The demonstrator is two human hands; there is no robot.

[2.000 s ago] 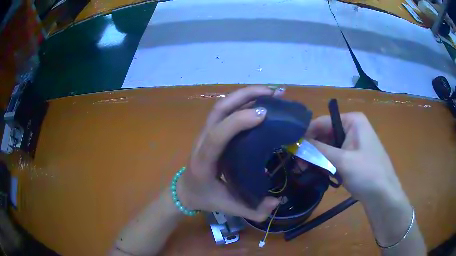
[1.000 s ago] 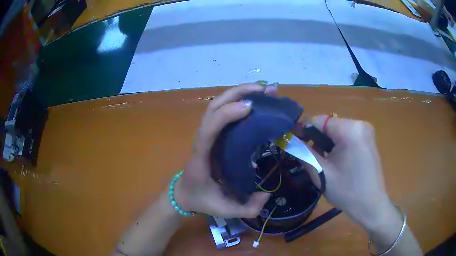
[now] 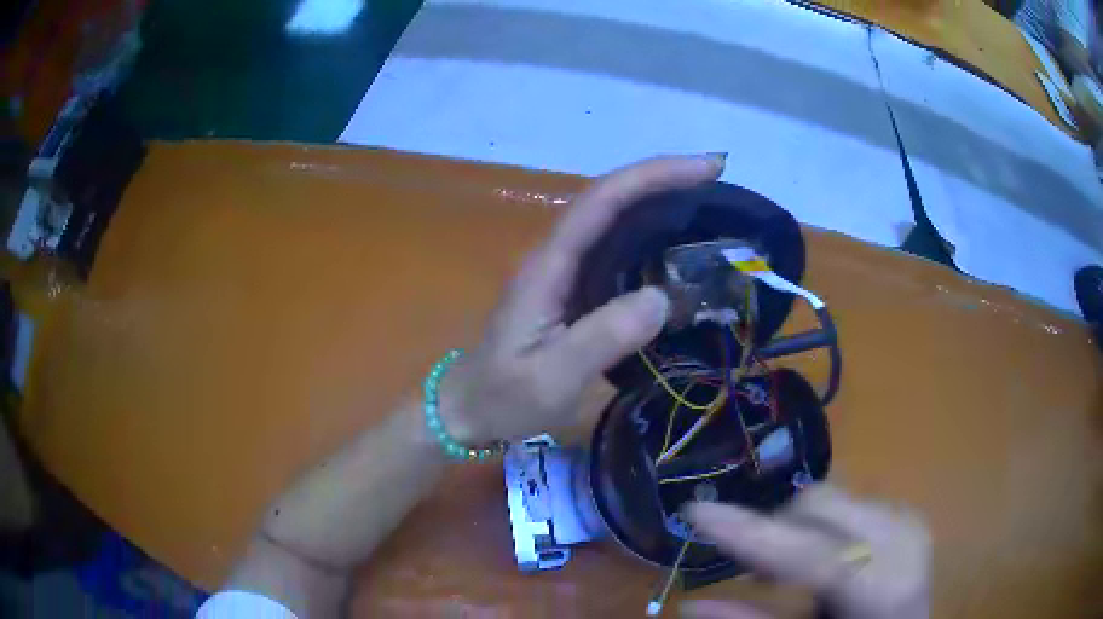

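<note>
My left hand (image 3: pixel 550 308) holds the black camera head shell (image 3: pixel 780 230) tilted open above the base, thumb inside by the grey circuit board (image 3: pixel 705 281). A white ribbon cable (image 3: pixel 784 285) and a black cable (image 3: pixel 833 351) come from the shell. The round black base housing (image 3: pixel 617 466) lies open on the bench, with thin coloured wires (image 3: pixel 687 393) running into it. One yellow wire with a white plug (image 3: pixel 654 607) hangs over its near rim. My right hand (image 3: pixel 823 544) is blurred at the base's lower right; whether it holds anything cannot be seen.
The slotted white metal bracket (image 3: pixel 532 502) is attached to the base's left side. White sheets (image 3: pixel 677 91) lie on the green belt (image 3: pixel 242 73) beyond the orange-brown benchtop (image 3: pixel 278 302). A black and silver device (image 3: pixel 73 169) stands at the far left.
My left hand has tipped the shell back, showing the board and wires inside. My right hand has moved from the shell's right edge down to the base's near side. The camera view has shifted.
</note>
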